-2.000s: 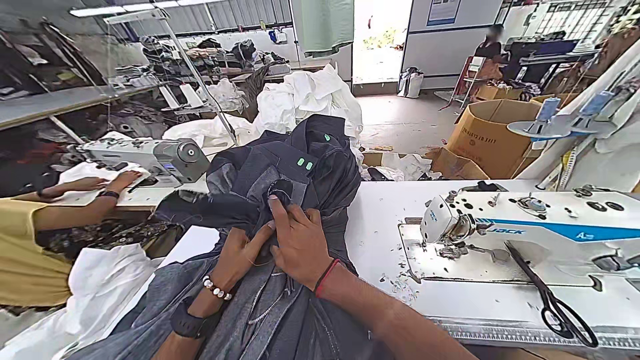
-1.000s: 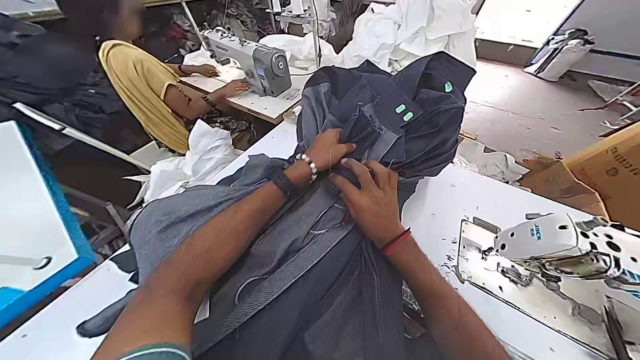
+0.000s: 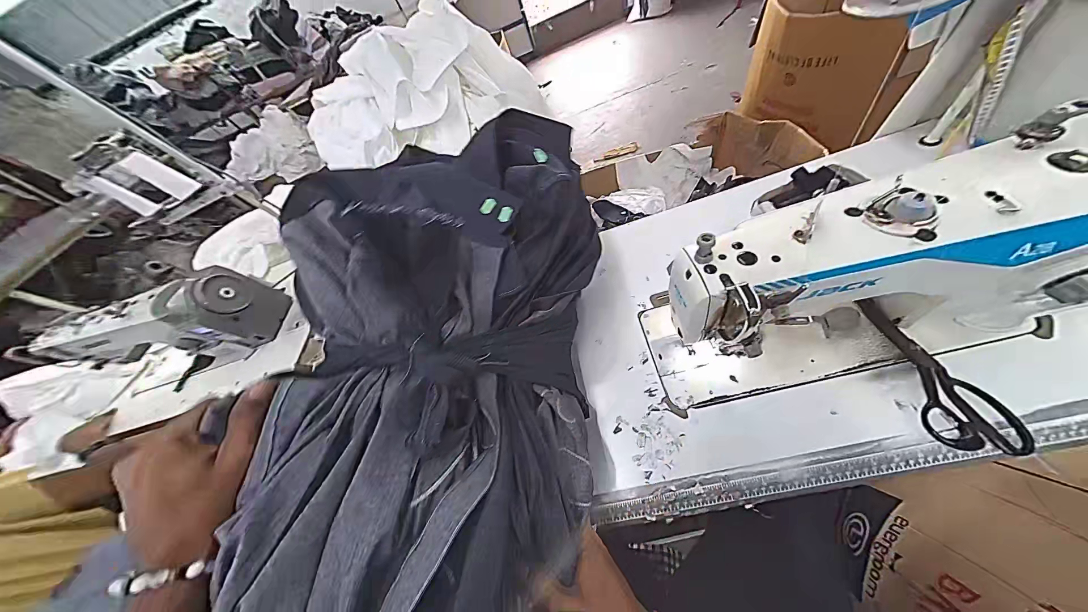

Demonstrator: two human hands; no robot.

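A bundle of dark denim garments [image 3: 399, 280] lies over the white sewing table, with a strip of the cloth knotted round its middle. Small green stickers [image 3: 495, 210] show on the dark cloth near its top. My left hand [image 3: 183, 476], blurred and wearing a beaded bracelet, is at the bundle's left side, its fingers by an end of the strip; its grip is unclear. Low at the bundle's right side, my right hand [image 3: 586, 578] is blurred and mostly hidden, so its grip cannot be made out.
A white and blue Jack sewing machine [image 3: 850, 272] stands at the right, black scissors [image 3: 952, 399] beneath its arm. Another sewing machine [image 3: 195, 310] is at the left, where a co-worker's yellow clothing [image 3: 51, 527] shows. White fabric [image 3: 416, 85] and cardboard boxes [image 3: 824, 76] lie beyond the table.
Both hands have moved from the middle of the denim down to its sides. A strip of cloth now goes round the bundle with a knot at the front.
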